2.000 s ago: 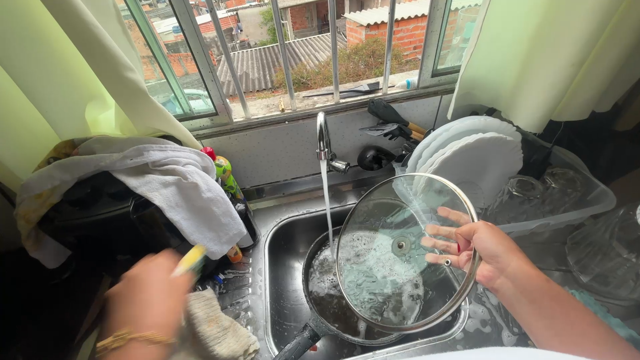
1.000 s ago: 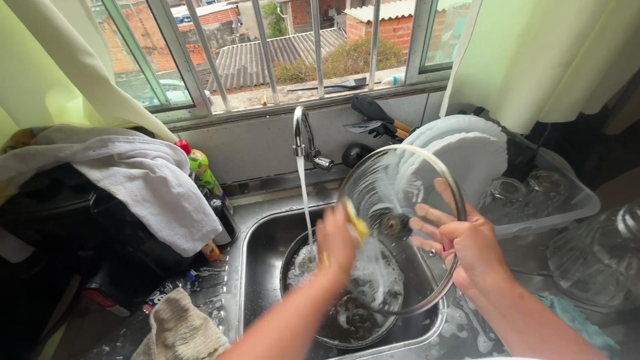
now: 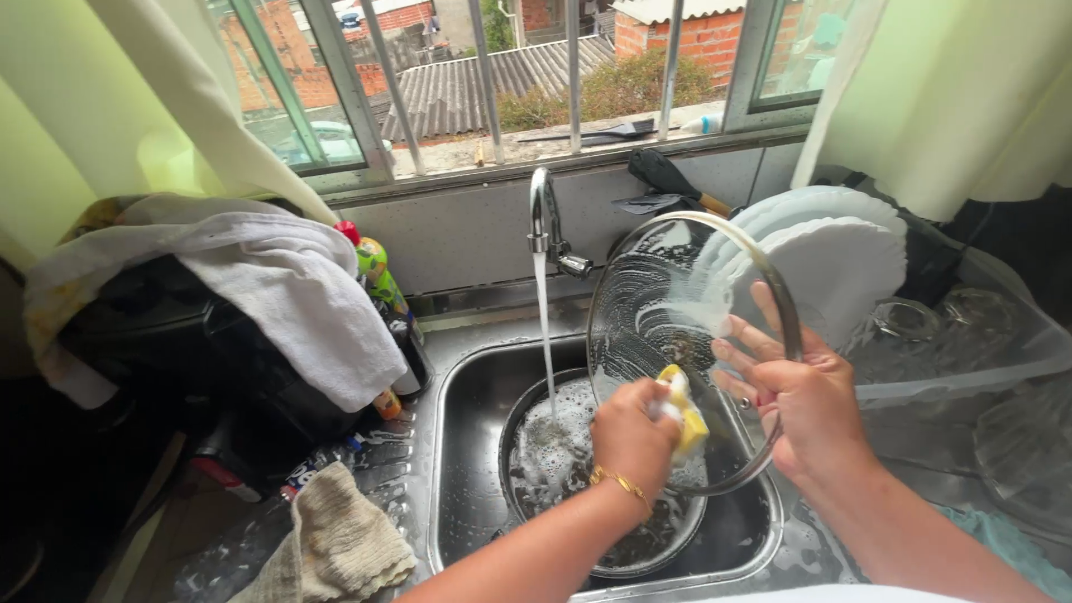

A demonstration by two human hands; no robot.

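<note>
My right hand (image 3: 808,402) grips the metal rim of a round glass lid (image 3: 645,293), with its fingers spread behind the glass. Soapy streaks cover the lid, which is tilted up over the sink. My left hand (image 3: 636,431) holds a yellow sponge (image 3: 691,423) with foam on it against the lower part of the lid. Below, a dark pan (image 3: 544,435) of sudsy water sits in the steel sink (image 3: 469,469). Water runs from the chrome faucet (image 3: 540,209) into the pan.
White plates (image 3: 846,268) and glasses (image 3: 904,318) stand in a clear plastic rack (image 3: 946,385) at the right. At the left are a black appliance (image 3: 159,335) under a white towel (image 3: 293,293), a green bottle (image 3: 377,268) and a beige cloth (image 3: 343,536). A barred window is behind.
My left hand has moved right with the sponge, from beside the sink to the lid. Soapy streaks now mark the glass. My right hand still holds the lid, now more upright.
</note>
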